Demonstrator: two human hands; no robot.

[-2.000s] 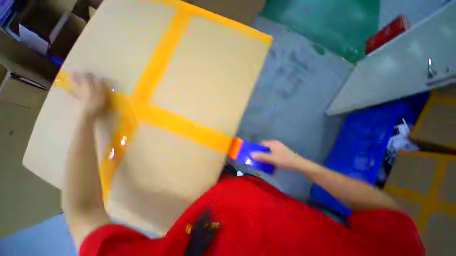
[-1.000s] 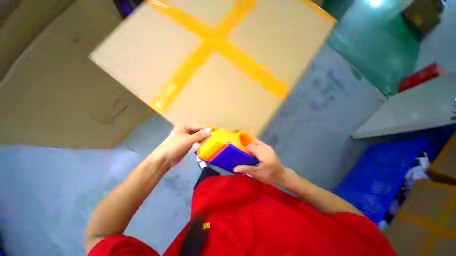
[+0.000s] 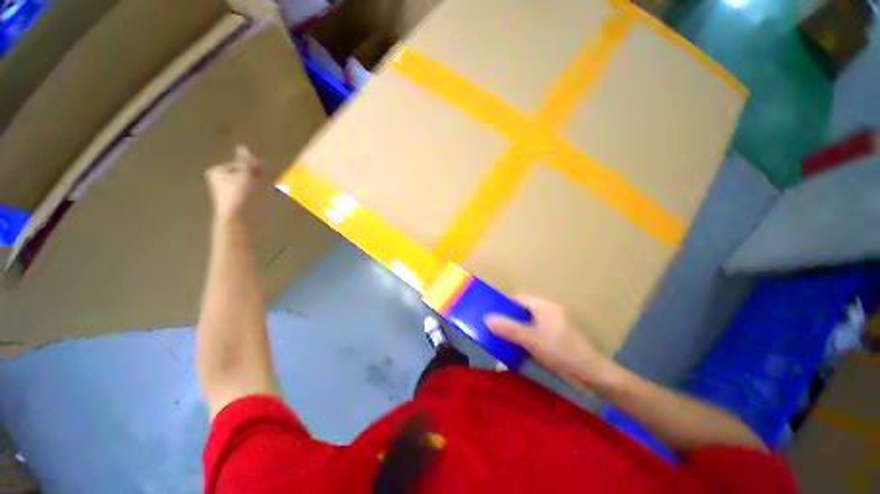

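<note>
A large brown carton (image 3: 564, 207) lies before me, its top crossed with yellow-orange packing tape (image 3: 529, 138). Another strip of glossy tape (image 3: 347, 215) runs along its near left edge, from the left corner to the tape dispenser. My right hand (image 3: 545, 333) holds the blue and orange tape dispenser (image 3: 480, 311) against the near edge. My left hand (image 3: 236, 178) is raised to the left of the carton's left corner, apart from it. It is blurred, and its fingers look curled, with nothing visible in it.
Another large brown carton (image 3: 183, 232) stands at the left. A blue crate or bin (image 3: 762, 338) and a taped carton (image 3: 844, 425) are at the lower right. A pale panel (image 3: 811, 232) and a red object (image 3: 838, 154) are at the right. Grey floor (image 3: 328, 357) shows below.
My left hand has left the dispenser and moved up and left. The dispenser now rests at the carton's near edge, with tape along that edge. The carton appears further right.
</note>
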